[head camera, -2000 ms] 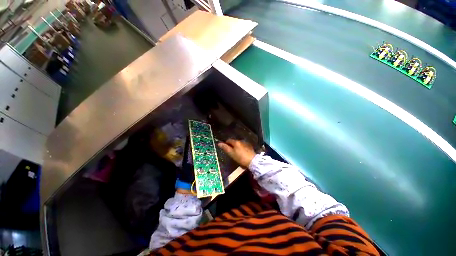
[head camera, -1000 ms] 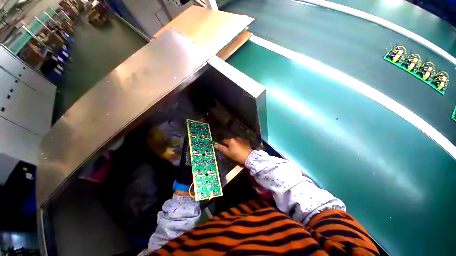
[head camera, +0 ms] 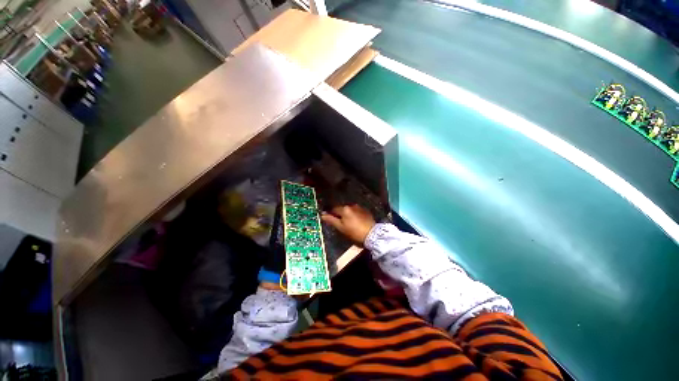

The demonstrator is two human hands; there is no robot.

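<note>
A long green PCB panel point(head camera: 304, 239) with pale yellow edges is held solder side up over the open metal-sided box. My left hand point(head camera: 276, 245), in a dark covering with a blue wrist strap point(head camera: 269, 276), holds it from its left side and below; most of the fingers are hidden by the panel. My right hand point(head camera: 352, 223) is bare, with its fingers curled at the panel's right edge. Whether it holds a small tool is too dark to tell.
The box has a metal rim point(head camera: 186, 134) and a light right wall point(head camera: 361, 119). Plastic bags point(head camera: 249, 208) lie inside. Cardboard sheets point(head camera: 313, 37) lie beyond. At right, a populated PCB panel point(head camera: 642, 119) lies on the belt point(head camera: 521, 82), beside a green bench surface point(head camera: 506, 223).
The populated panel on the belt has moved right, towards the picture's edge. The held panel has shifted and tilted only slightly. Both hands stay in nearly the same place.
</note>
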